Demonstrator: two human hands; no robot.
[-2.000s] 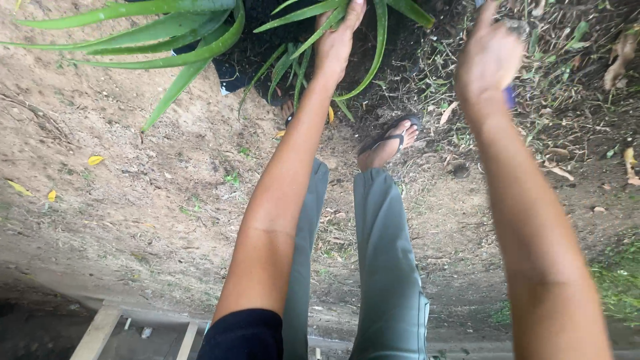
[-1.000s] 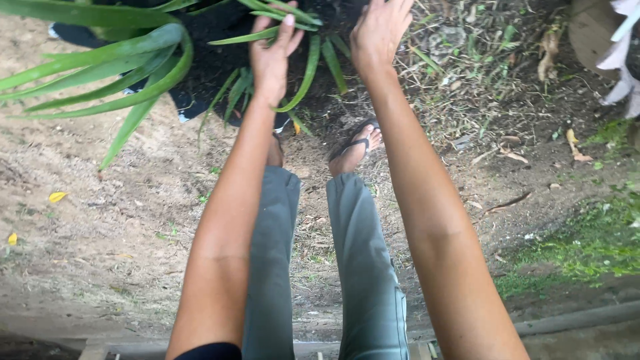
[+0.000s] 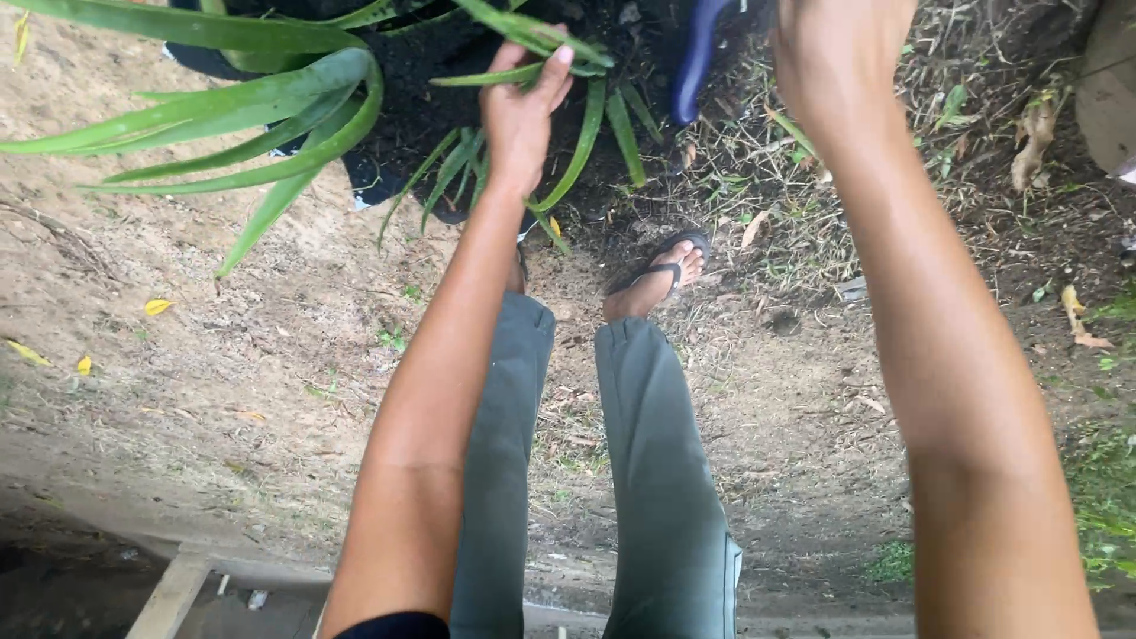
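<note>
My left hand (image 3: 525, 111) is closed around a small aloe plant (image 3: 532, 40) at the top centre, its thumb over the narrow leaves. More small aloe leaves (image 3: 581, 146) spread from the dark soil just beside it. A larger aloe plant (image 3: 311, 102) with long green leaves leans out at the upper left. My right hand (image 3: 839, 53) is at the top right edge, blurred, with its fingers cut off by the frame, so its hold cannot be told. Between the hands, a blue tool handle (image 3: 697, 67) shows over the soil; the rest of that tool is out of view.
Black plastic sheeting (image 3: 368, 182) lies under the large aloe. Dry grass and roots (image 3: 799, 195) cover the ground at right. My sandalled foot (image 3: 661, 275) stands on sandy soil below the plants. A pale beam (image 3: 169, 595) is at the lower left, a greyish object (image 3: 1105, 89) at the upper right.
My right hand has moved right, away from my left hand, since one second ago. The blue handle now shows between them. My left hand remains at the small aloe.
</note>
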